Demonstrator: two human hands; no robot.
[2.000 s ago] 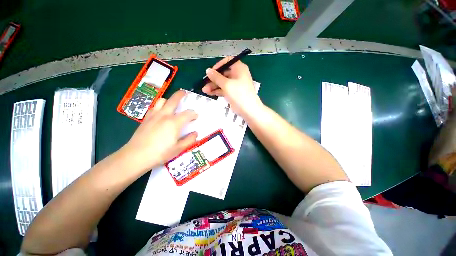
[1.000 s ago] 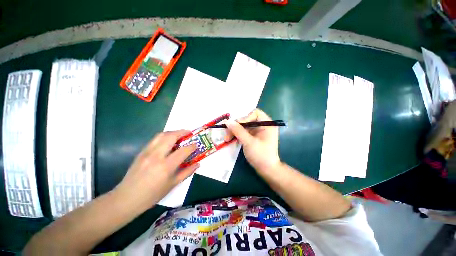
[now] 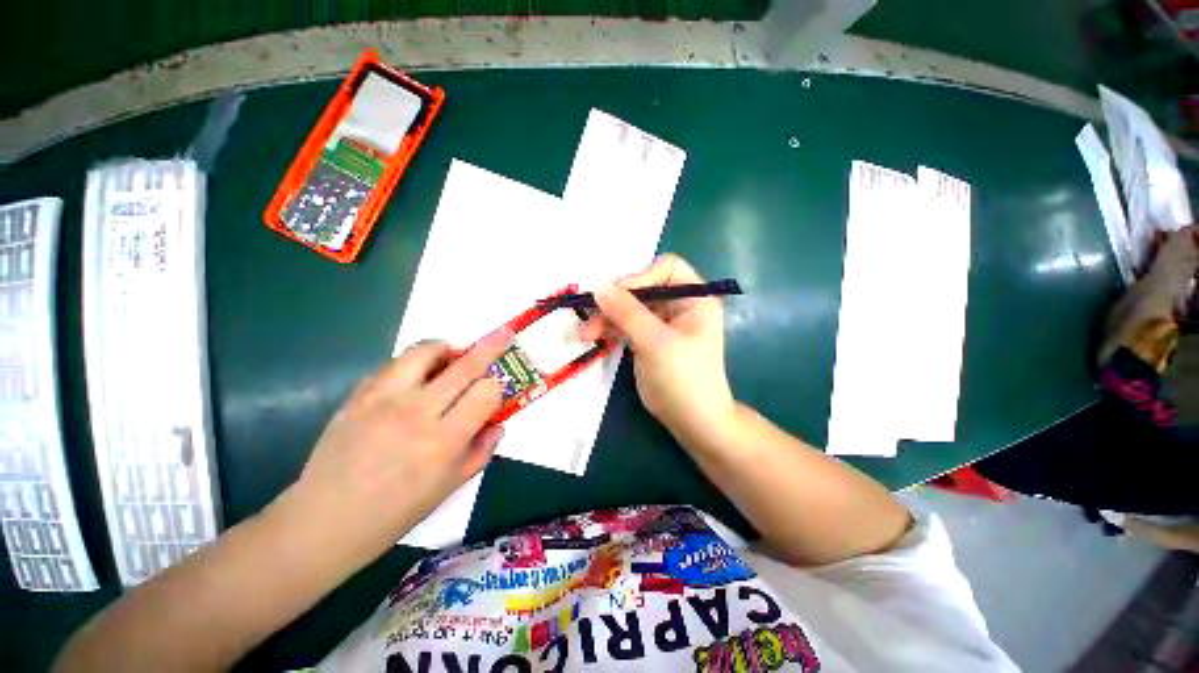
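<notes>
A red-orange phone housing (image 3: 550, 345) with a pale screen and green board lies tilted over white strips in the middle. My left hand (image 3: 418, 418) holds its lower left end, with fingers over the board. My right hand (image 3: 667, 338) grips black tweezers (image 3: 684, 292); their tips reach the upper edge of the housing by the screen. No adhesive piece can be made out at the tips. Two long white adhesive strips (image 3: 618, 197) lie beneath the housing, partly covered by it and my left hand.
A second red housing (image 3: 345, 171) lies at the upper left. Printed white sheets (image 3: 147, 368) stand at far left. Two spare white strips (image 3: 899, 316) lie at right. A pale rail (image 3: 579, 42) runs behind. Another person's hand (image 3: 1170, 283) is at the right edge by white papers.
Since two seconds ago, my right hand has brought the tweezers from the strips' upper end down to the housing. My left hand has taken hold of the housing. The view has shifted.
</notes>
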